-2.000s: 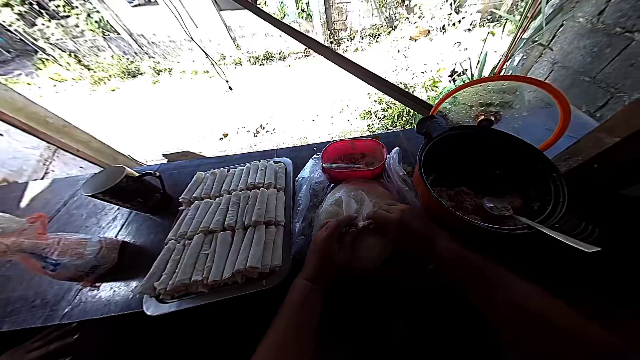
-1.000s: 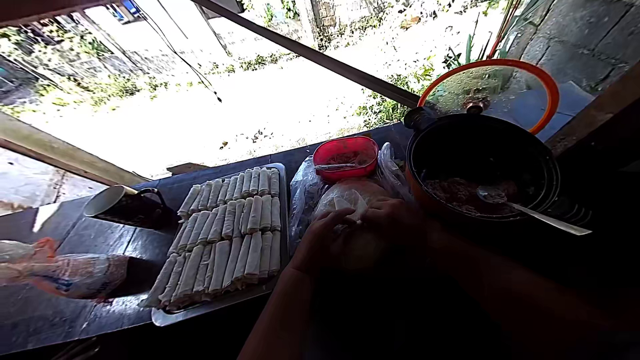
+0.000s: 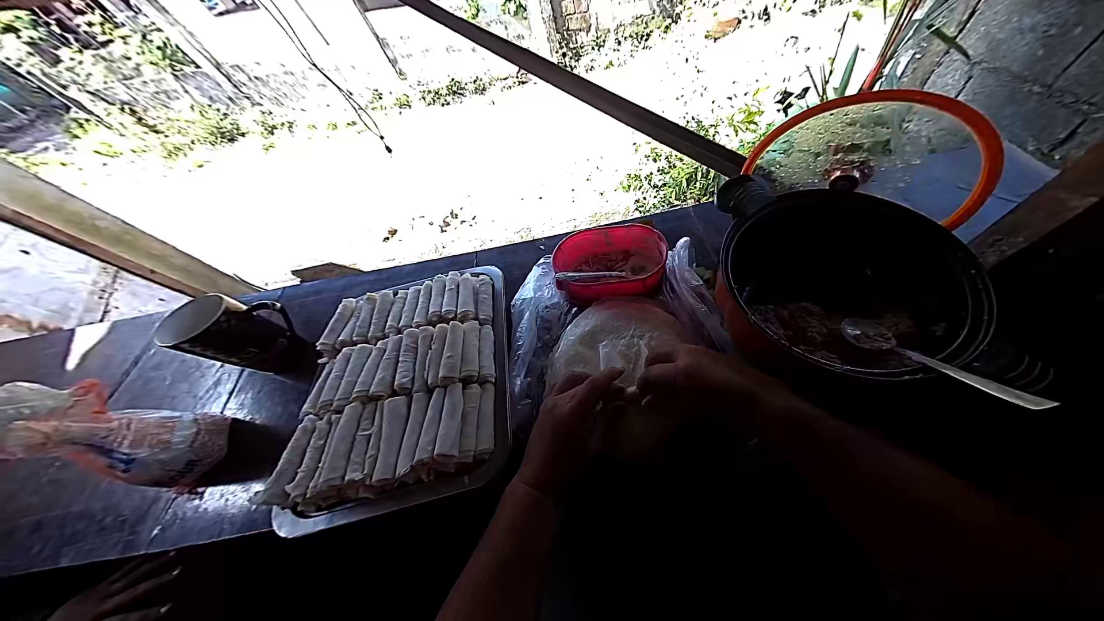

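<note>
My left hand [image 3: 565, 427] and my right hand [image 3: 703, 379] meet over a stack of round pale wrappers [image 3: 617, 332]. Both hands' fingers pinch a partly rolled wrapper [image 3: 623, 360]; deep shadow hides its lower part. Just beyond the stack sits a red plastic bowl [image 3: 611, 289] of filling with a spoon in it. Left of my hands, a metal tray [image 3: 503, 362] carries rows of thin rolled wrappers [image 3: 405, 362]. To the right stands a dark pot [image 3: 733, 293] with filling and a metal spoon [image 3: 975, 378] resting across its rim.
A dark mug [image 3: 233, 336] lies tilted on the table [image 3: 129, 362], with a tied plastic bag [image 3: 155, 440] nearer. An orange-rimmed glass lid [image 3: 992, 164] stands behind the pot. Clear plastic [image 3: 532, 319] lies beside the wrapper stack. Another person's hand [image 3: 125, 595] shows at bottom left.
My fingers have shifted slightly on the wrapper, and its upper flap looks smaller and more folded than before. The tray, bowl and pot have stayed in place.
</note>
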